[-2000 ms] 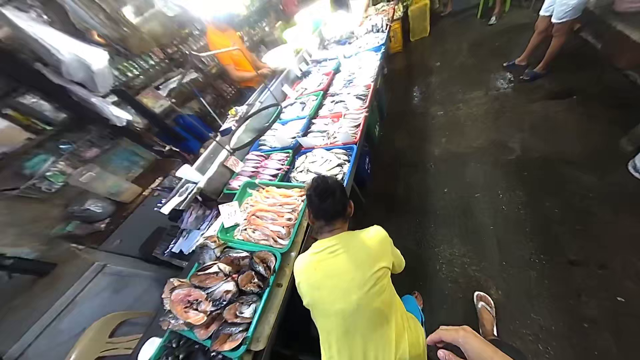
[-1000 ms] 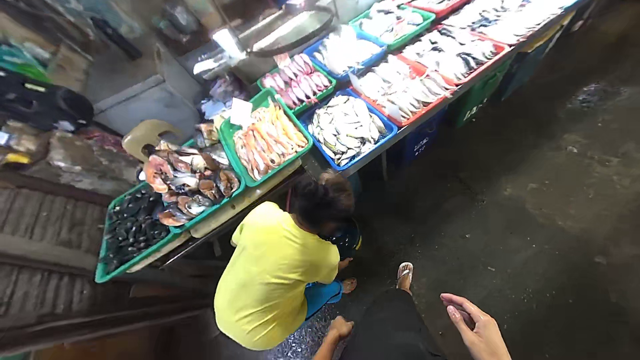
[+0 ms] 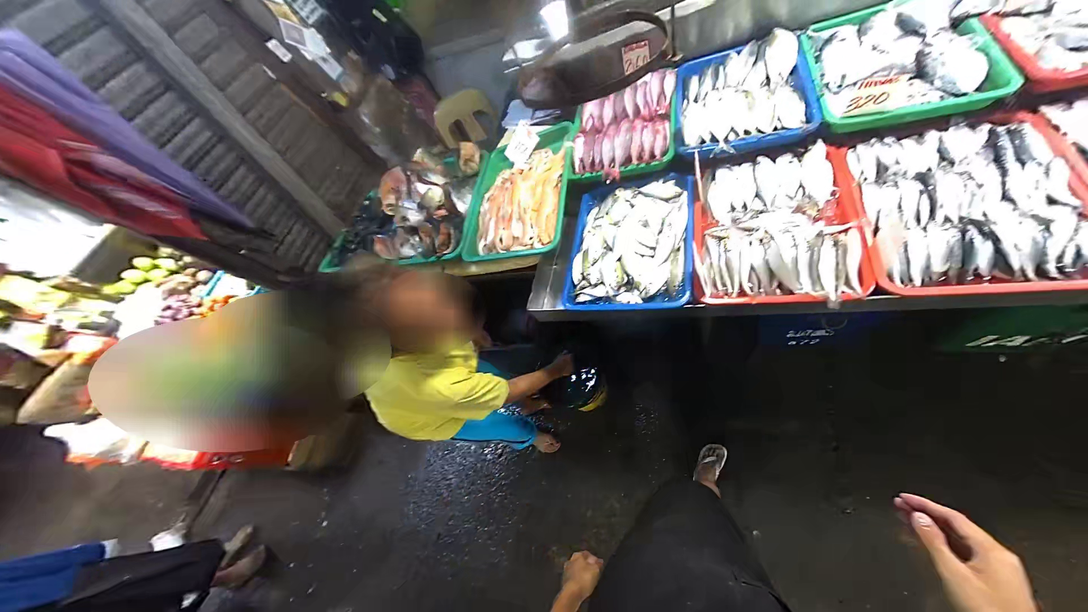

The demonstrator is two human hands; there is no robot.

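Note:
My right hand (image 3: 969, 552) hangs over the wet floor at the lower right, fingers bent and parted, holding nothing. My left hand (image 3: 581, 575) is low in the middle beside my dark trouser leg (image 3: 688, 552), its fingers curled; whether it holds anything is unclear. Ahead stands a fish stall. A blue tray of silvery fish (image 3: 633, 242) and a red tray of fish (image 3: 782, 225) lie at its front edge. Left of them are a green tray of orange-pink fish (image 3: 520, 204), pink fish (image 3: 625, 127) and large cut fish pieces (image 3: 425, 204).
A person in a yellow shirt (image 3: 433, 391) crouches left of centre, one hand near a dark basin (image 3: 585, 382). A round scale pan (image 3: 595, 64) hangs above the trays. Fruit (image 3: 153, 272) is heaped at far left. Another person's feet (image 3: 240, 561) show at lower left. The floor (image 3: 476, 510) is wet.
The view has swung strongly, bringing the fruit at left into sight. The crouching person, seen from behind before, now appears side-on. My right hand is in both later frames, with nothing in it.

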